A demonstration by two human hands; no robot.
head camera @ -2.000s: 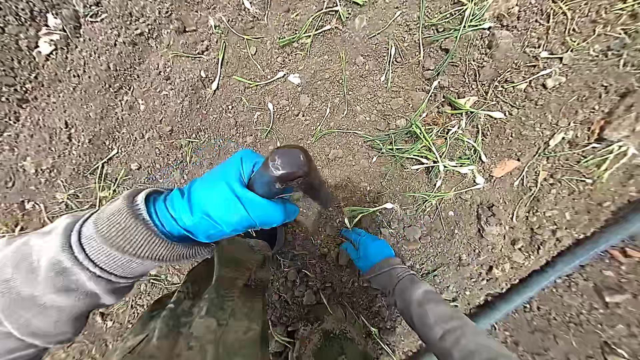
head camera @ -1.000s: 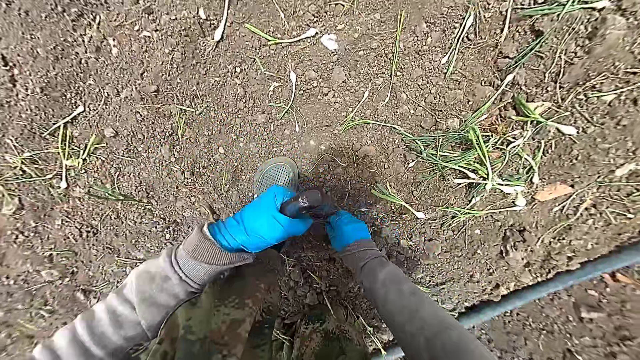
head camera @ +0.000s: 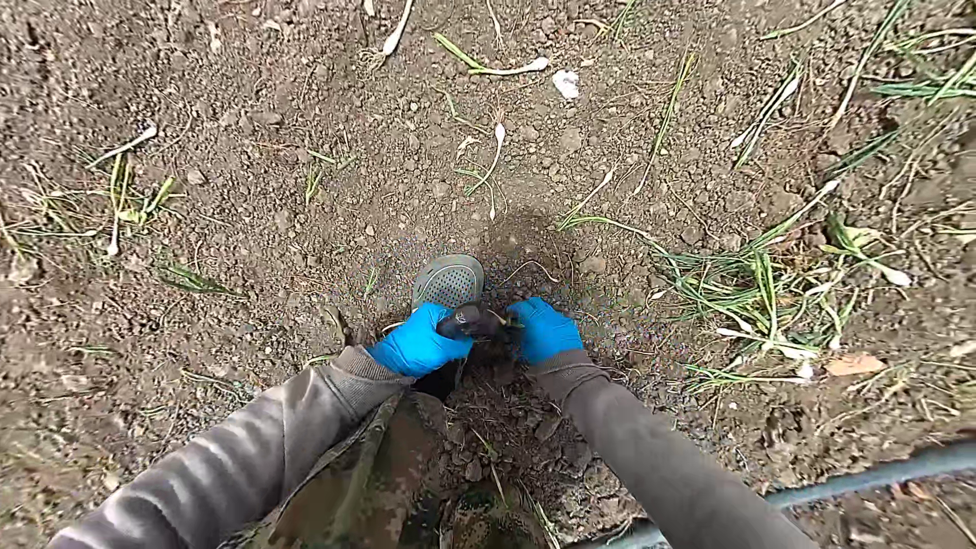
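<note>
My left hand [head camera: 424, 343], in a blue glove, is closed around a dark-handled tool [head camera: 468, 322]; its working end is not clear to see. Close to its right, my gloved right hand [head camera: 547, 331] is at a dark clump of soil, with a thin pale and green plant piece [head camera: 506, 320] between the hands; its fingertips are partly hidden. Loose dug soil [head camera: 534, 427] lies below both hands. To the right, a heap of bulbed green plants [head camera: 762, 297] rests on the ground.
A perforated clog [head camera: 450, 280] is just above my left hand. Single bulbed plants [head camera: 497, 152] lie scattered over the bare soil. A grey-blue hose or pipe [head camera: 877, 477] crosses the lower right, and a dry leaf [head camera: 855, 364] lies by the plant heap.
The small bulbed plant that lay just right of my right hand one second ago no longer shows there. My left hand has kept the tool and is lower than two seconds ago. The view has shifted.
</note>
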